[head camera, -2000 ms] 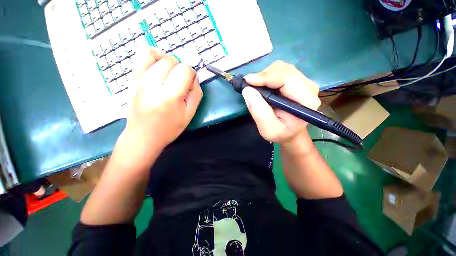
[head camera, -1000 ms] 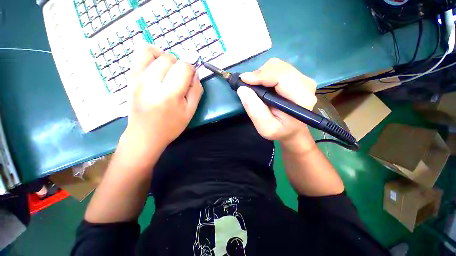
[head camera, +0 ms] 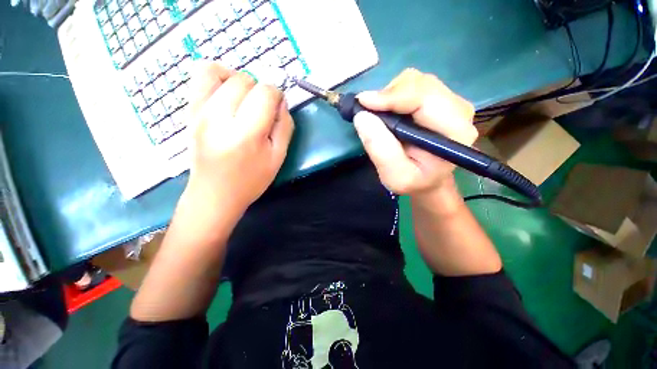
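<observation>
My right hand (head camera: 418,133) grips the black soldering iron (head camera: 461,153). Its fine tip points left, at the lower right corner of a green-edged PCB panel (head camera: 248,39). My left hand (head camera: 238,137) is closed over the lower middle of the white tray (head camera: 338,36), close to the iron tip. A small green loop shows at its fingers. A thin pale wire (head camera: 32,73) reaches the tray's left side; what the left fingers hold is hidden inside the fist. Another panel (head camera: 140,29) lies at the tray's upper left.
The tray lies on a dark green-blue mat (head camera: 461,43). A black box with cables (head camera: 576,11) is at the upper right. Cardboard boxes (head camera: 605,202) stand on the green floor at right. A red plastic object (head camera: 90,292) is at lower left. White layered edges (head camera: 18,245) show at left.
The view has shifted a little, moving the tray left and the boxes right. The iron tip is slightly farther from my left fingers. Both hands keep their grips.
</observation>
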